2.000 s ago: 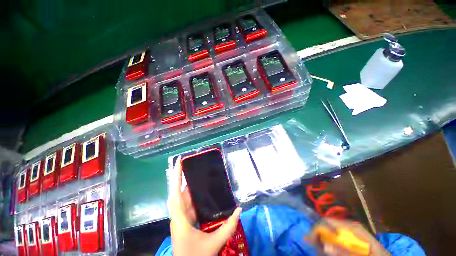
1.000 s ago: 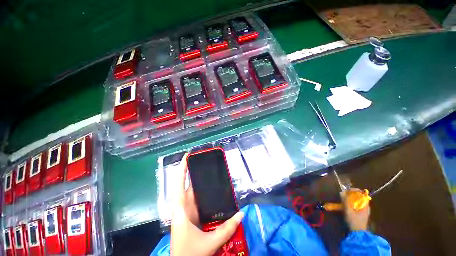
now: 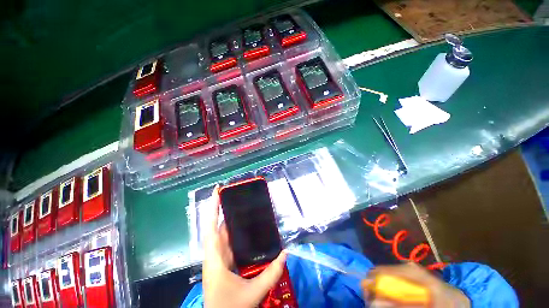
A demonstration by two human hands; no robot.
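Observation:
A red flip phone [image 3: 251, 224] is open, its black inner screen facing up and its red keypad partly under my thumb. My left hand [image 3: 236, 280] holds it at the lower middle of the view. My right hand [image 3: 415, 289], blurred, is closed around an orange-yellow air gun [image 3: 394, 287]. The gun's thin nozzle points left towards the phone, its tip near my left thumb. A clear lens tray [image 3: 322, 189] with several panels lies just beyond the phone, partly hidden by it.
Stacked clear phone trays [image 3: 241, 153] stand behind the lens tray; another phone tray [image 3: 120, 240] is at left. Tweezers [image 3: 391, 144], crinkled film [image 3: 382, 178], a white wipe [image 3: 421, 114] and a dispenser bottle [image 3: 444, 78] lie at right. A red coiled hose [image 3: 400, 245] hangs below the bench edge.
My right hand has swung the air gun from the right, below the bench edge, back left towards the phone, its nozzle now pointing at it. My left hand holds the phone almost as before.

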